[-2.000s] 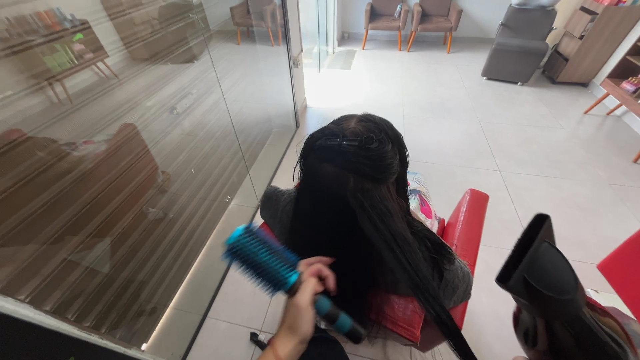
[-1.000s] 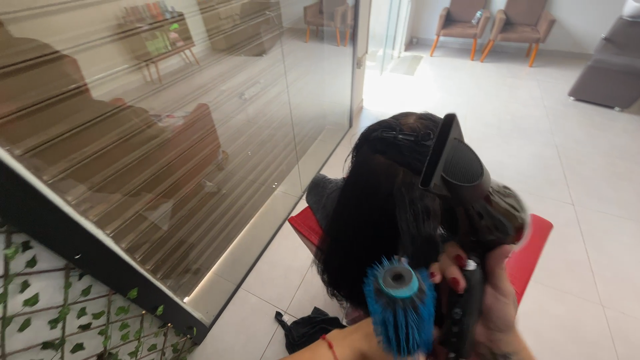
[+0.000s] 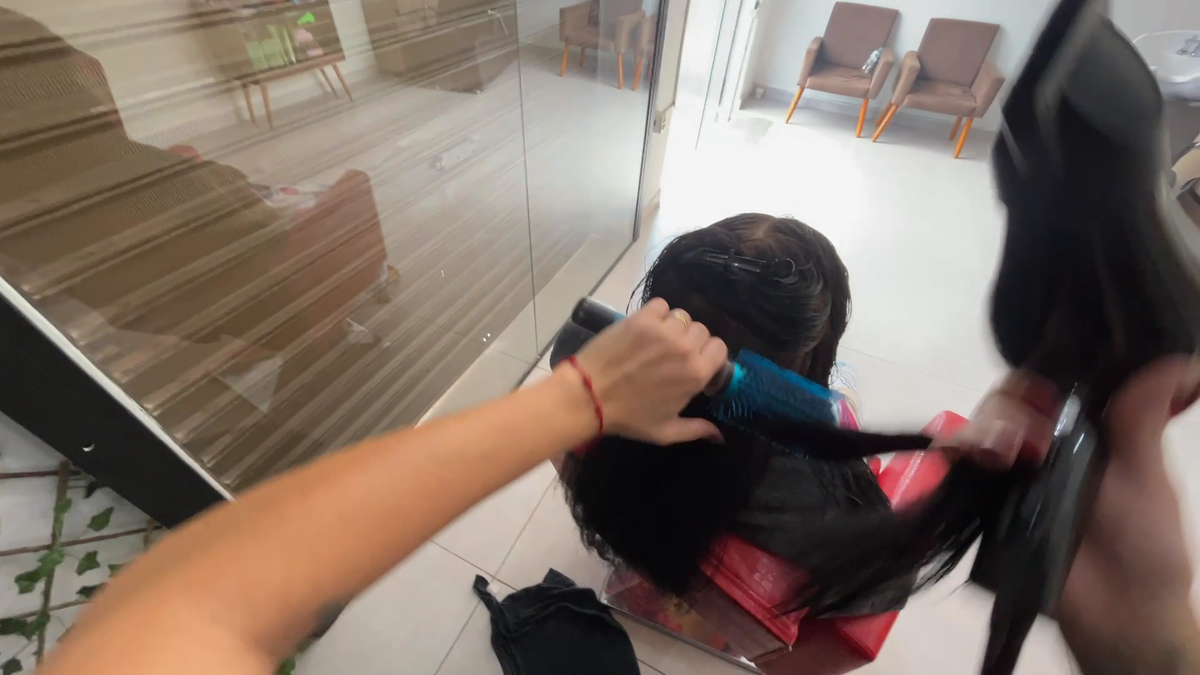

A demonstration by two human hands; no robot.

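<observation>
My left hand is closed on the handle of a blue round hairbrush, its bristles against the dark hair behind the seated person's head. A hair clip holds the upper hair of the person. At the right, blurred, my right hand grips a black hair dryer, which stands upright with its wide nozzle near the top edge. The fingers of that hand also pinch a lock of hair stretched from the brush.
The person sits in a red salon chair. Black cloth lies below it. A glass panel stands at the left, above a leafy trellis. Brown armchairs are at the back wall.
The brush has moved from in front of the dryer to the hair behind the head. The dryer has shifted right, away from the head. A lock now stretches between brush and right hand.
</observation>
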